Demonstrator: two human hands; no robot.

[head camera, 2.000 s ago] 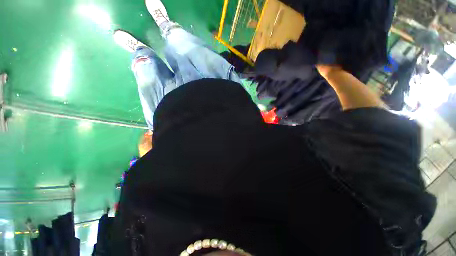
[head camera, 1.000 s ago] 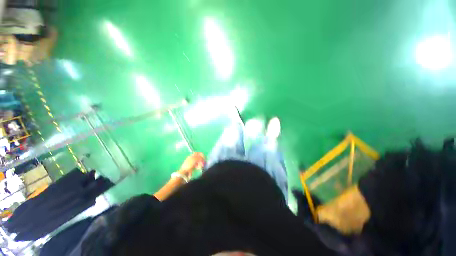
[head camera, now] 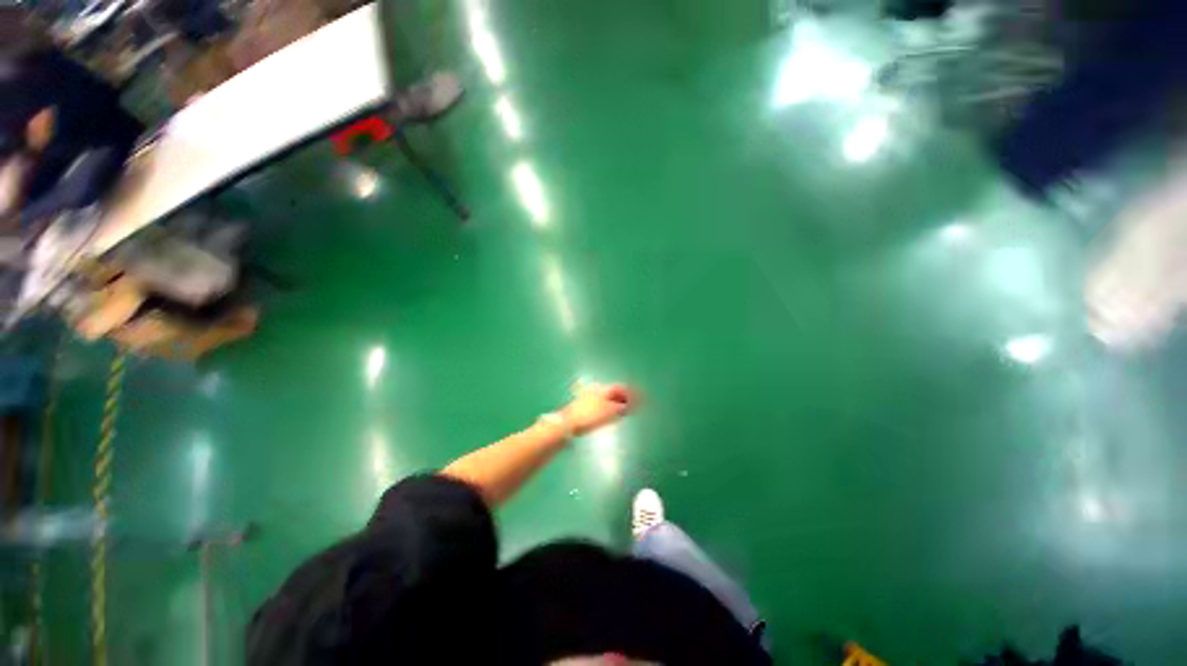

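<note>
My left hand (head camera: 599, 407) hangs over the green floor near the middle, bare and blurred, with the fingers partly curled. A small reddish patch shows at the fingers; I cannot tell whether it is something held. My right hand is not in view. A tip of a yellow frame (head camera: 859, 654) is cut off by the bottom edge. Dark cloth (head camera: 1070, 651) shows beside it at the bottom right, mostly out of the picture.
A long white table (head camera: 267, 115) with dark legs stands at the upper left, with a red object (head camera: 362, 134) under its end. A person in dark clothing (head camera: 65, 111) is at the far left. Dark navy cloth (head camera: 1106, 98) is at the upper right. Yellow-black tape (head camera: 104, 507) marks the floor.
The view has swung onto open floor and the white table. The yellow frame and dark cloth have slid down to the bottom edge. My left hand has swung forward, away from my body.
</note>
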